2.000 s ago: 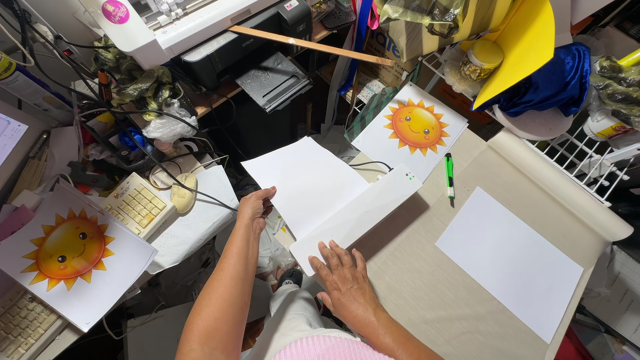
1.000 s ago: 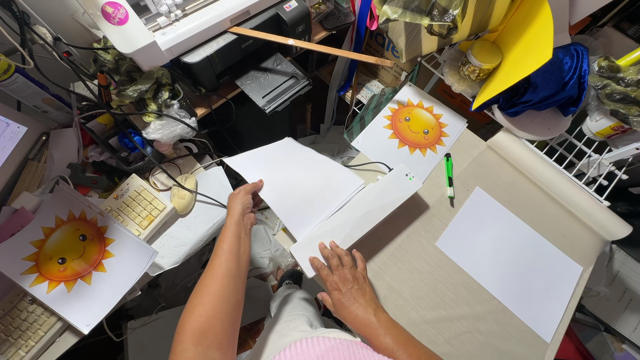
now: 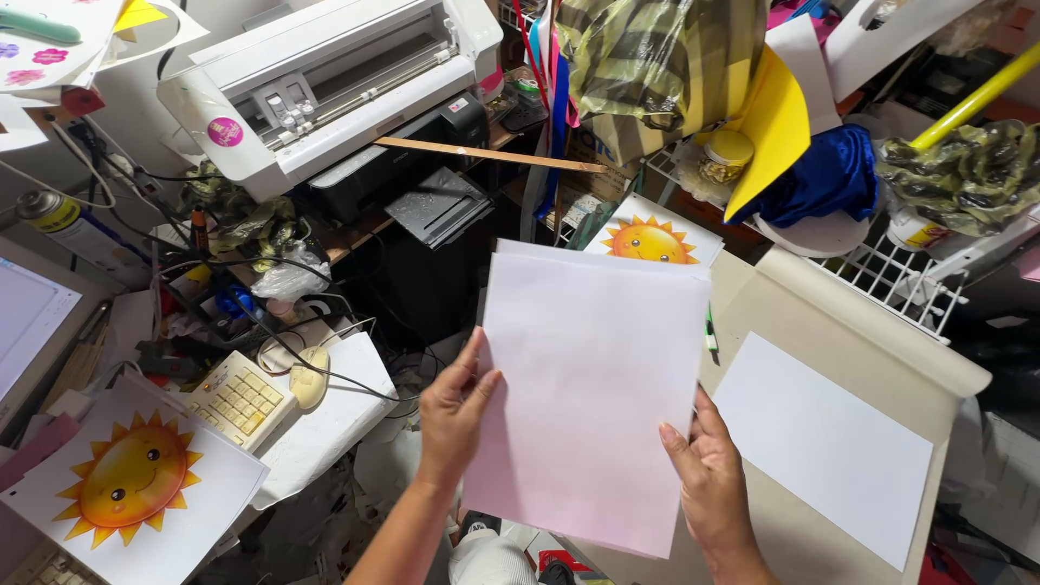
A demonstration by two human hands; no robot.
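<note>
Between my two hands I hold blank white paper sheets [image 3: 589,390], raised over the table edge. My left hand [image 3: 457,410] pinches the left edge, thumb on top. My right hand [image 3: 708,471] grips the right edge the same way. Behind the held sheets, a sheet with a printed smiling sun [image 3: 650,238] is partly covered. A green craft knife or pen [image 3: 712,333] shows just past their right edge. A blank white sheet [image 3: 825,447] lies on the table at the right. The white device seen earlier is hidden or out of sight.
At the left lie sun prints [image 3: 130,479], a beige numeric keypad [image 3: 242,400] and a mouse [image 3: 309,377] with a trailing cable. A white cutting machine [image 3: 341,81] stands above a black printer [image 3: 390,154]. A wire rack [image 3: 894,284] borders the table at right.
The sheets that lay against the long white device are now lifted and held upright in both hands. My right hand has left the device and holds their right edge.
</note>
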